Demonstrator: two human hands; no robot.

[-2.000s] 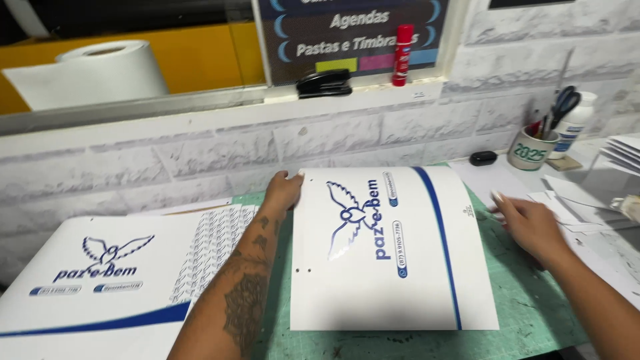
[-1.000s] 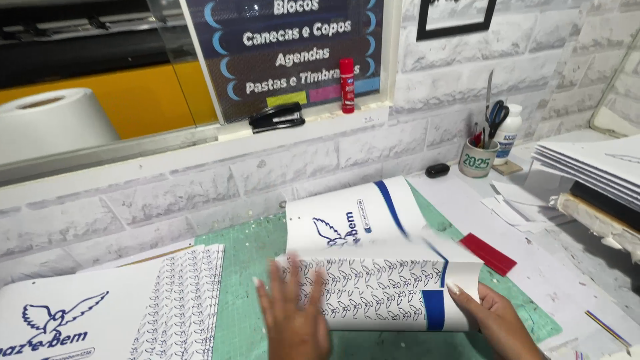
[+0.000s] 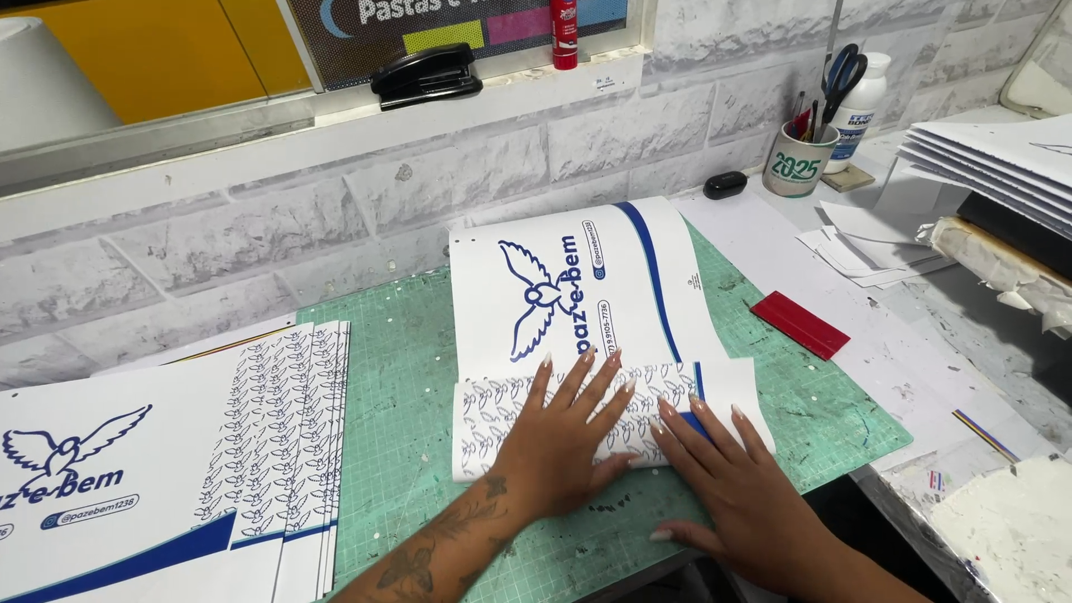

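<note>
A white printed paper sheet [image 3: 502, 335] with a blue winged emblem and a blue stripe lies on a green cutting mat [image 3: 394, 419]. Its near part is folded over into a flap [image 3: 494, 419] with a leaf-like line pattern. My left hand [image 3: 561, 444] rests with spread fingers on the middle of the flap. Beside it, my right hand [image 3: 724, 477] lies palm down, fingertips on the flap's right part and thumb off the near edge. Neither hand grasps anything. At the left is an overlapping stack of similar printed sheets [image 3: 159, 435].
A red flat scraper [image 3: 801, 325] lies at the mat's right edge. Behind are a black case [image 3: 725, 185], a cup of pens and scissors [image 3: 800, 163] and a white glue bottle [image 3: 861, 113]. A stapler [image 3: 427, 77] and glue stick [image 3: 564, 33] stand on the ledge.
The sheet lay unfolded two seconds ago; its near part is now folded over. My right hand has left the sheet's right edge, and both hands are flat on the flap. The view has tilted down.
</note>
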